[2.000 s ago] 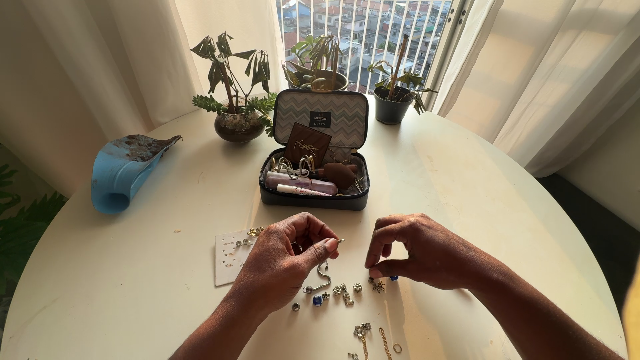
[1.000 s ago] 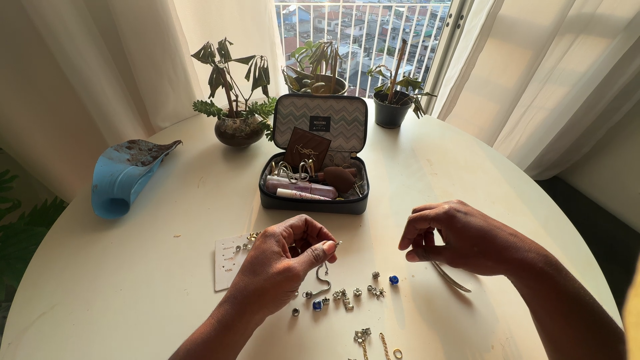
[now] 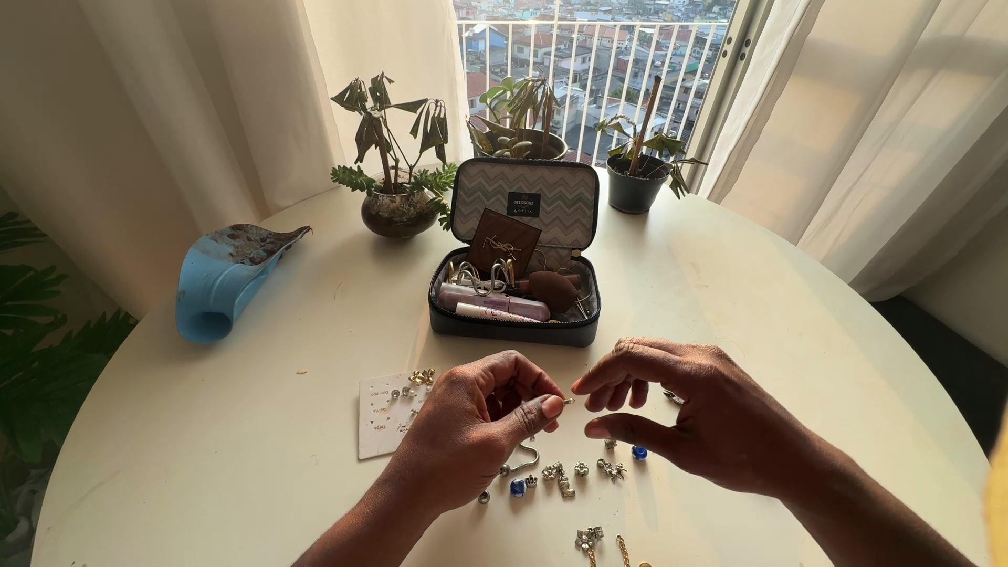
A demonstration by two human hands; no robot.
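Observation:
My left hand pinches the end of a silver snake-chain bracelet between thumb and index finger; part of the chain curves below it toward the table. My right hand hovers just to the right, thumb and fingers apart, with nothing seen between them. Below the hands lie a blue bead, silver charms, a star-like silver charm and another blue bead. A white earring card with small earrings is partly behind my left hand. A silvery piece shows partly behind my right hand.
An open zippered case holds cosmetics, a brown sponge and a dark compact. Behind it stand potted plants. A soil-stained blue scoop lies at left. Gold chains and a flower charm lie at the near edge of view.
My right hand went from the charms to the right, where a curved silvery piece showed beneath it, then came back beside my left hand. My left hand keeps its pinch.

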